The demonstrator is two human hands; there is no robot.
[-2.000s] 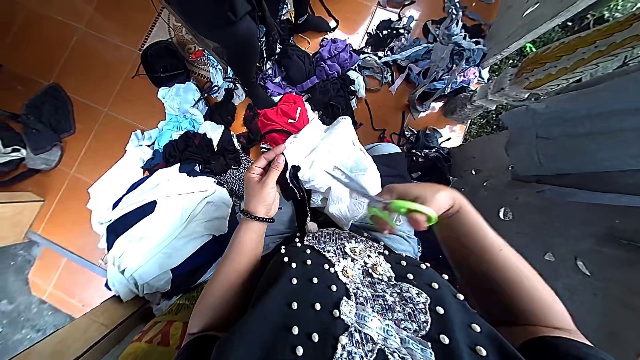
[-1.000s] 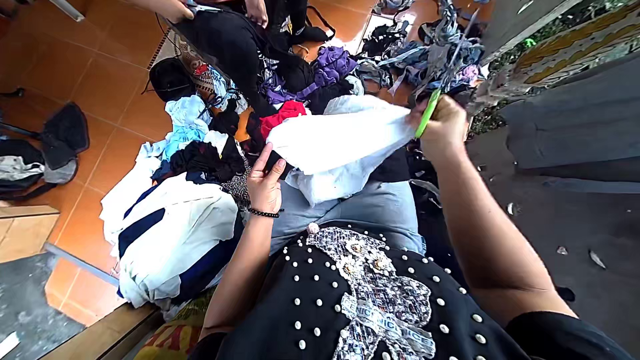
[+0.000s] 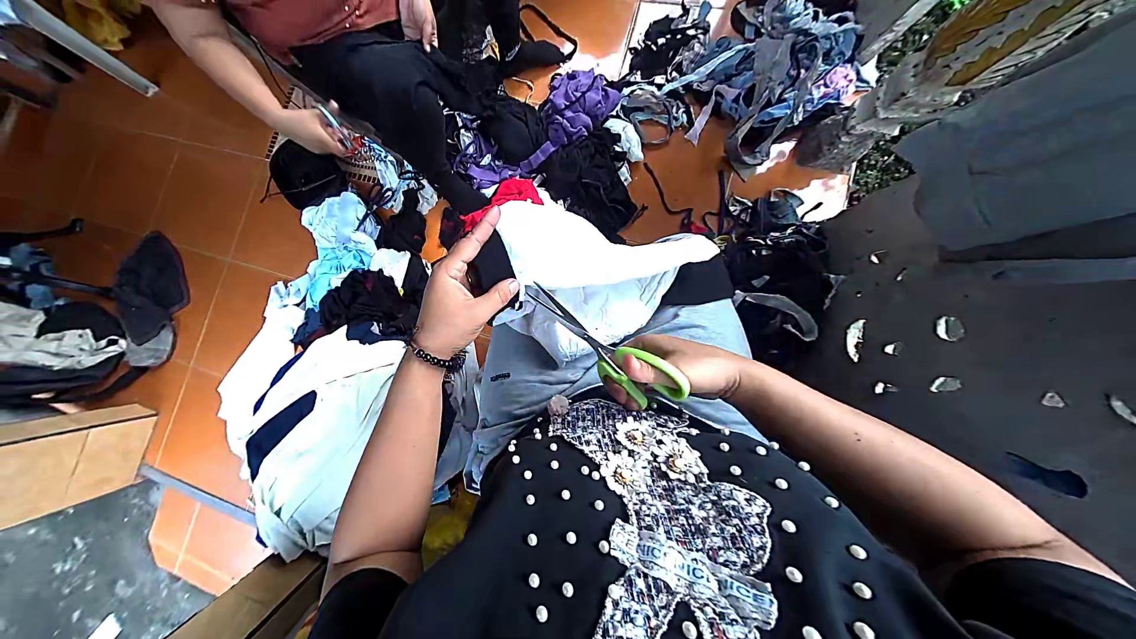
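A white cloth garment with black parts [image 3: 590, 257] lies across my lap over light grey-blue trousers. My left hand [image 3: 457, 297] grips its black edge at the left, the index finger stretched out along it. In my right hand [image 3: 679, 368] is a pair of scissors with green handles [image 3: 661, 371]. The blades are a little apart, and their tips are at the edge of the cloth, close to my left thumb. A red cloth [image 3: 510, 197] shows just beyond the garment.
A heap of white and navy cloth [image 3: 333, 426] lies at my left. Purple cloth [image 3: 577, 106], black cloth [image 3: 590, 177] and blue-grey strips [image 3: 781, 71] cover the floor ahead. Another person [image 3: 302, 35] is across from me, holding a tool. A grey wall [image 3: 976, 355] stands right.
My right hand has come down and left from the far end of the cloth, bringing the scissors near my left hand. More of the other person is in view.
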